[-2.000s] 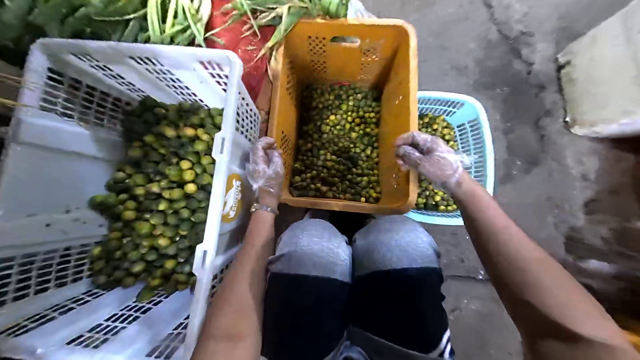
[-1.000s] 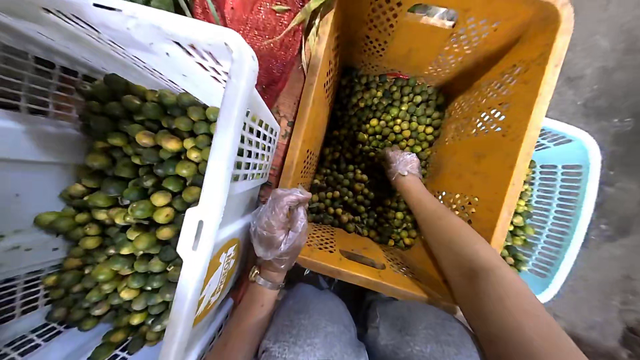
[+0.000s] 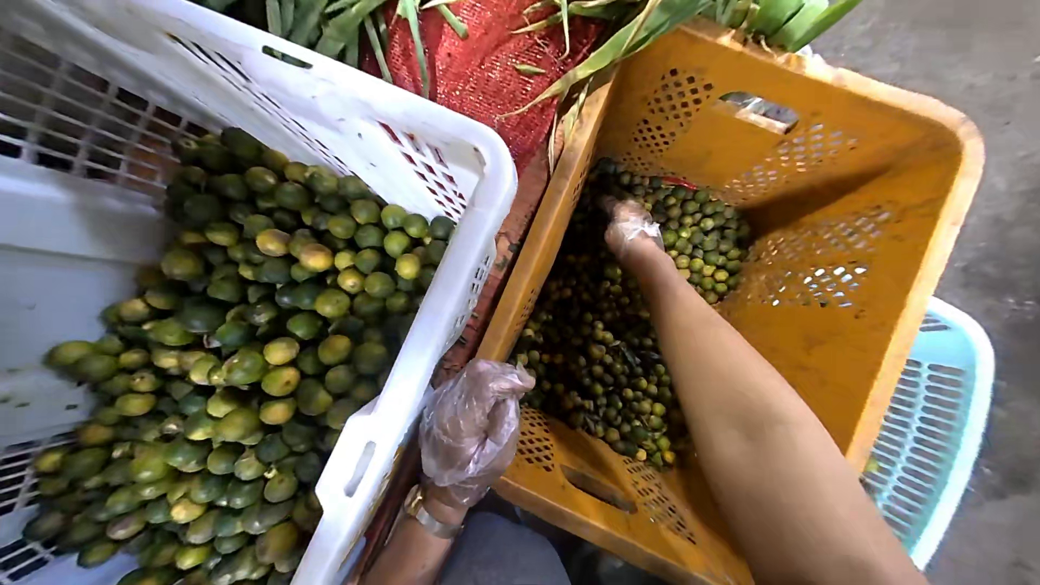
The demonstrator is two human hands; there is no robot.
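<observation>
An orange plastic crate (image 3: 910, 236), tilted in the view, holds many small green and yellow citrus fruits (image 3: 601, 357). My right hand (image 3: 632, 227), in a clear plastic glove, reaches down among the fruits near the crate's far left corner; its fingertips are hidden, so its hold cannot be told. My left hand (image 3: 475, 422), also gloved and with a watch at the wrist, has its fingers curled at the orange crate's near left edge; whether it grips the rim is unclear. To its left stands a white plastic crate (image 3: 479, 187) with a heap of similar citrus fruits (image 3: 244, 366).
A light blue plastic basket (image 3: 926, 455) sits on the floor, partly behind the orange crate at the right. Red mesh (image 3: 479, 73) and long green leaves (image 3: 650, 41) lie beyond, between the crates. Some leaves overlap the orange crate's far rim.
My right hand has gone from the orange crate's right rim into the fruits, then farther toward the far left corner. The orange crate has turned. The view has moved closer to the crates.
</observation>
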